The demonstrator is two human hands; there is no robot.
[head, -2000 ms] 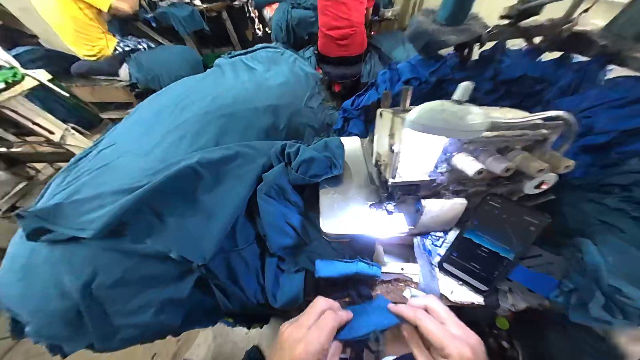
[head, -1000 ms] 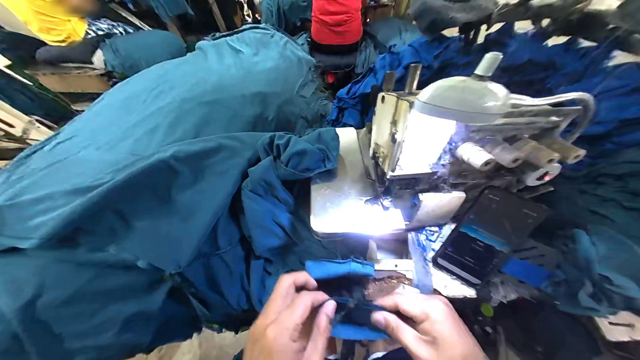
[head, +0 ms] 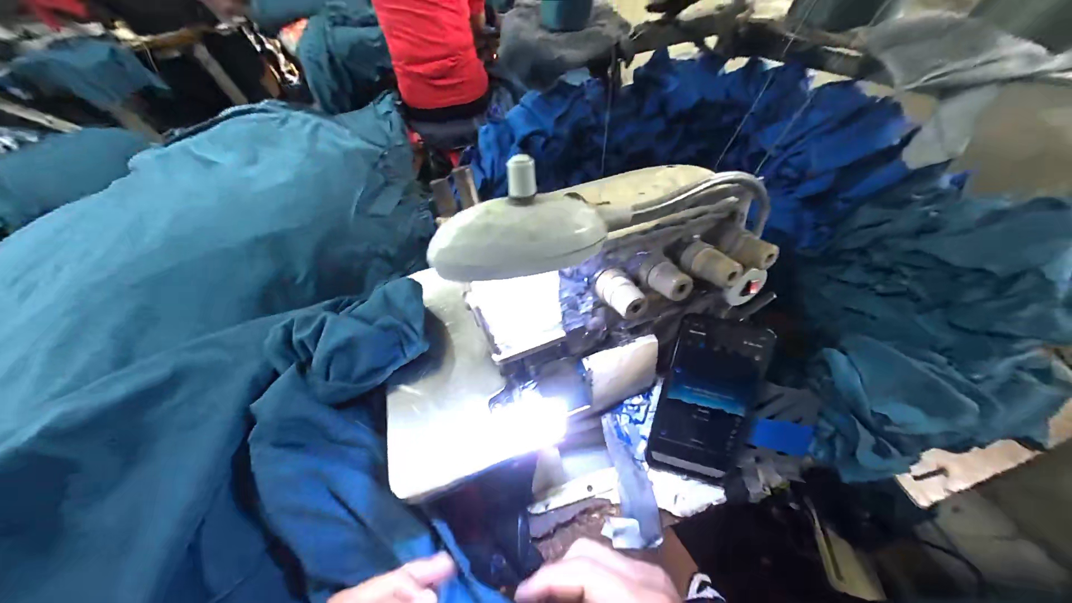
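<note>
An overlock sewing machine (head: 603,226) stands at the centre, its lamp shining on the white work plate (head: 452,435). At the bottom edge, my left hand (head: 402,582) rests on blue fabric (head: 469,586), the thumb or a finger along its edge. My right hand (head: 599,578) is at the right end of that fabric, below the machine; its fingertips are partly cut off and blurred, so its hold is unclear. A large draped teal cloth (head: 209,402) reaches from the left up to the plate.
A smartphone (head: 712,394) lies right of the needle area, beside a small blue fabric piece (head: 780,436). Blue cloth (head: 703,109) is heaped behind the machine, teal cloth (head: 946,310) to the right. A person in a red shirt (head: 431,50) is at the back.
Both hands, earlier handling a small blue fabric piece in front of the machine, are now lower, at the bottom edge of the view. The view has shifted, with the machine appearing more central.
</note>
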